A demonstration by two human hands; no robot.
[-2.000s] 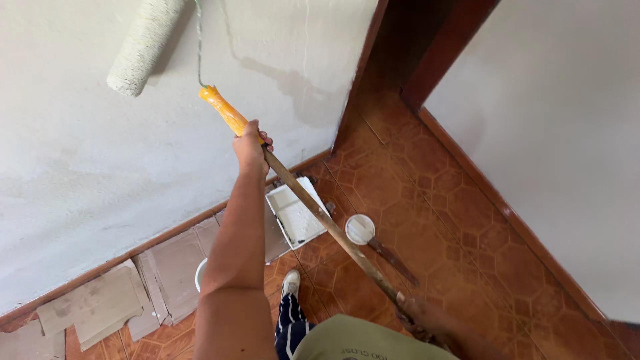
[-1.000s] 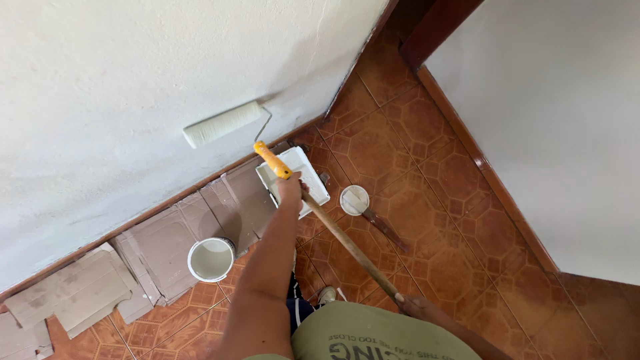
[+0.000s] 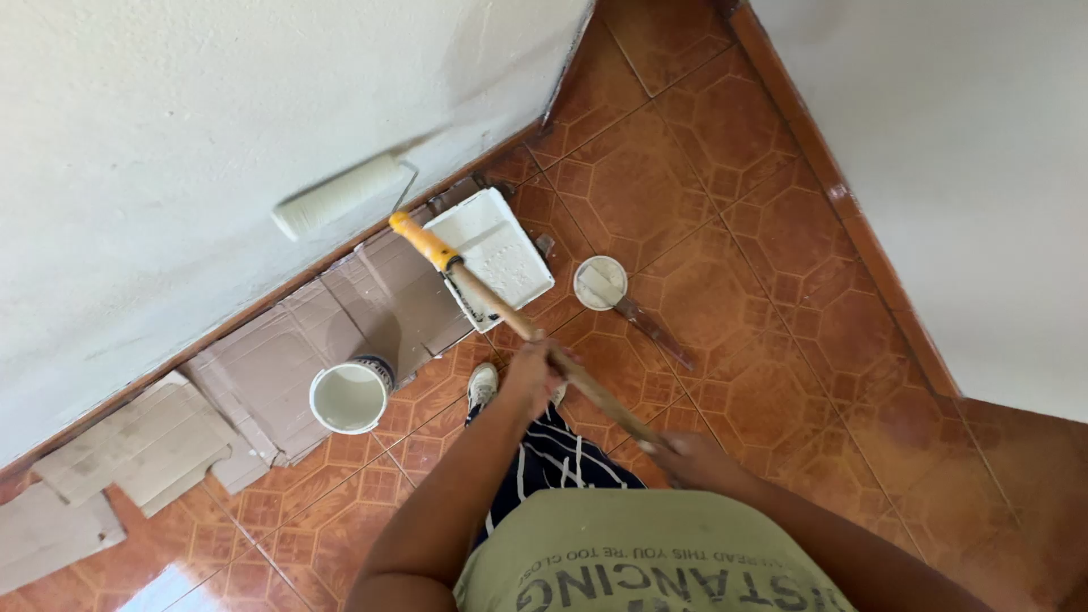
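Note:
A white paint roller (image 3: pixel 340 197) lies against the low part of the white wall, just above the baseboard. Its yellow handle (image 3: pixel 425 243) is joined to a wooden pole (image 3: pixel 595 393). My left hand (image 3: pixel 532 374) is closed around the middle of the pole, and my right hand (image 3: pixel 687 459) grips its near end. Beneath the handle, a white paint tray (image 3: pixel 501 255) with white paint in it rests partly on cardboard. To the tray's right stands a small white tub (image 3: pixel 600 283) with a brush (image 3: pixel 650 330) laid across its top.
A white paint bucket (image 3: pixel 350 396) stands at the edge of flattened cardboard (image 3: pixel 272 365) along the wall. More cardboard pieces (image 3: pixel 170 446) lie at the left. Brown patterned floor tiles (image 3: pixel 765 340) reach to the baseboard (image 3: pixel 850 204) of the right wall. My shoe (image 3: pixel 482 384) is near the tray.
The roller has come down from high on the wall to just above the baseboard. My left hand has moved down and back with the pole. The view has shifted toward the floor.

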